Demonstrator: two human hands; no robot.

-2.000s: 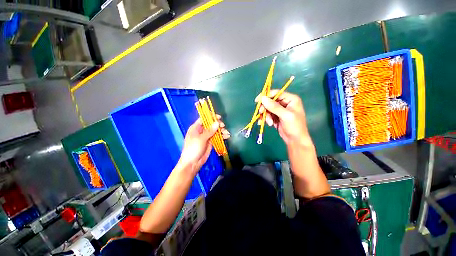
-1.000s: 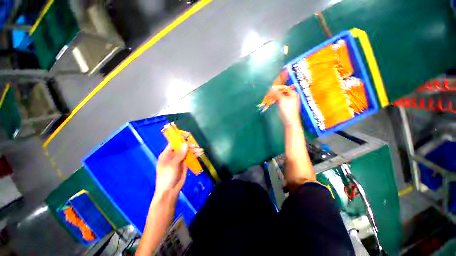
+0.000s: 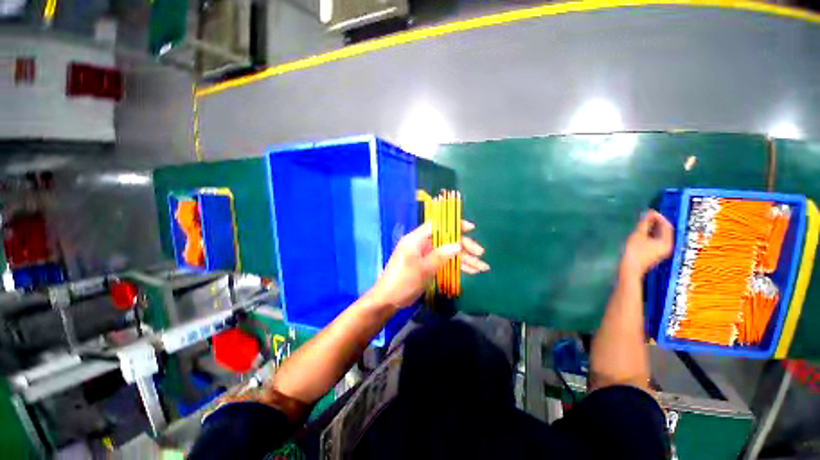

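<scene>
My left hand is shut on a small bundle of yellow-orange wire leads, held upright in the picture over the bench beside the large blue tote. My right hand is at the left wall of the blue wire bin, fingers curled. No wire shows in it, but its fingertips are too blurred to tell whether it grips anything. Orange wires with pale ends fill the bin.
Both containers stand on the green bench top. A small blue bin with orange wires stands farther left. Yellow tape runs along the wire bin's right side. Red parts and metal frames are at lower left.
The view has turned and shifted. My right hand has moved from over the bench to the wire bin's left side, and the few wires it held no longer show. My left hand keeps its bundle.
</scene>
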